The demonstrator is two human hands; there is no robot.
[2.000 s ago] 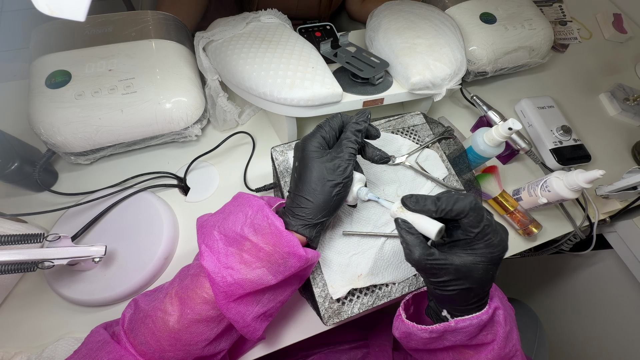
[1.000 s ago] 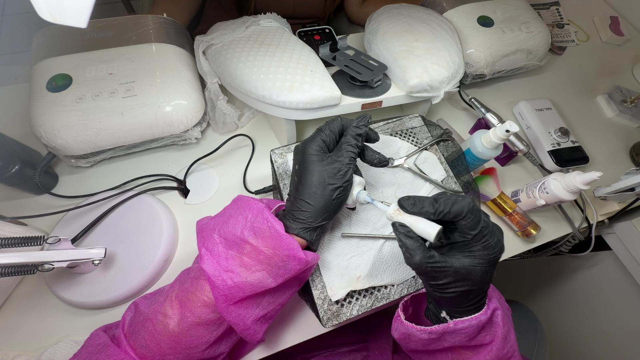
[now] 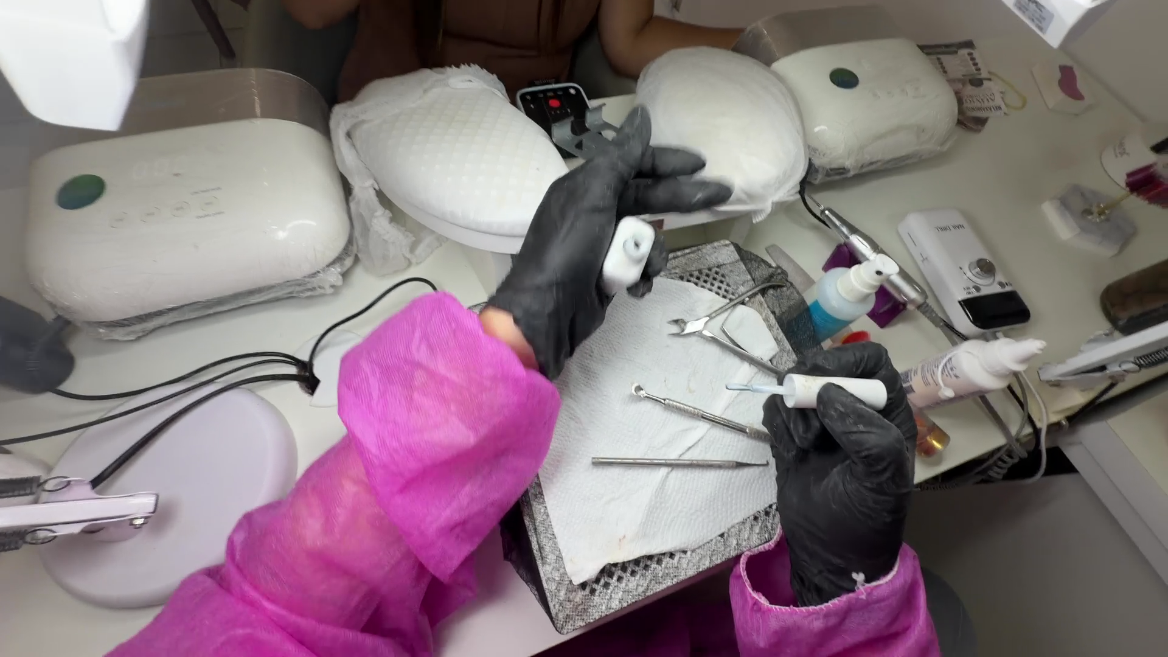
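Note:
My left hand (image 3: 589, 228), in a black glove, is raised near the padded rests and holds a small white polish bottle (image 3: 630, 254) in its palm, two fingers stretched out. In my right hand (image 3: 844, 465), also gloved, is the white cap (image 3: 835, 391) with its brush pointing left, away from the bottle. Between and below the hands lies a white paper towel (image 3: 630, 511) on a silver-black grated box (image 3: 602, 607). On the towel are cuticle nippers (image 3: 701, 325), a metal cuticle pusher (image 3: 703, 413) and a thin metal tool (image 3: 671, 463).
Two wrapped padded rests (image 3: 456, 151) (image 3: 721, 128) and two white lamps (image 3: 182, 201) (image 3: 867, 100) stand behind. A blue spray bottle (image 3: 839, 301), white squeeze bottle (image 3: 958, 372) and nail drill unit (image 3: 965, 274) are at right. A person sits opposite. Cables and a lamp base (image 3: 182, 493) lie left.
My left hand has moved up toward the padded rests with the bottle. The brush, at the bottle's mouth before, is now apart from it in my right hand. More of the towel and tools shows.

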